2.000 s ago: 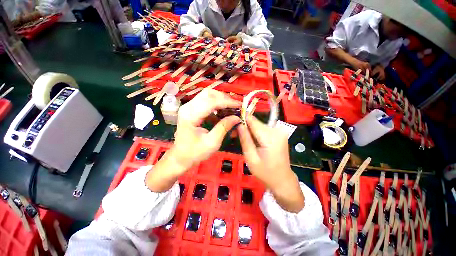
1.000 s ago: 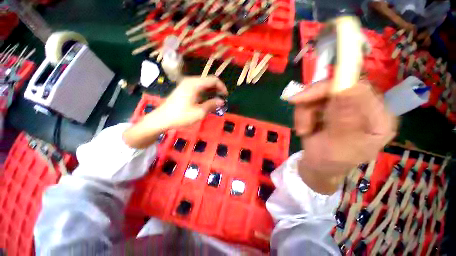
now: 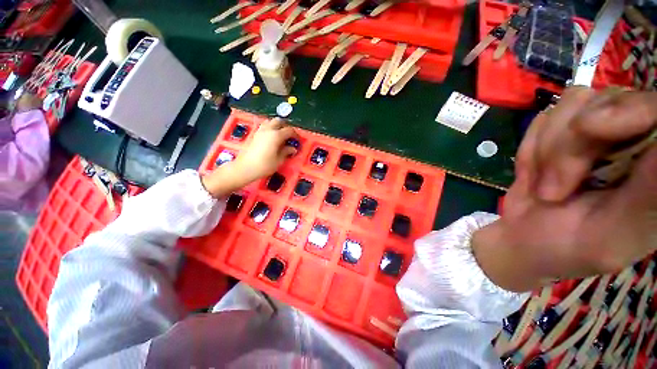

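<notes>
My left hand (image 3: 265,153) is over the back row of the red compartment tray (image 3: 241,254). Its fingertips are on a small black watch case (image 3: 292,144) at a pocket. Other black glossy cases (image 3: 318,235) sit one per pocket, and several front pockets are empty. My right hand (image 3: 576,169) is large and close to the camera at the right, slightly blurred, with its fingers curled. A pale strip (image 3: 600,45) with dark marks rises from behind its fingers. The hand hides the strip's lower end.
Tape dispenser (image 3: 148,90) at left, with a grey-dark band (image 3: 189,132) beside it. Small bottle (image 3: 274,70), white scrap (image 3: 241,80) and printed label (image 3: 462,112) lie beyond the tray. Strapped watches (image 3: 601,324) fill the right. A pink sleeve (image 3: 25,148) is at far left.
The view has shifted, showing more of the tray. My left hand has brought the watch case from beyond the tray to a back pocket. My right hand has moved farther right with the strip.
</notes>
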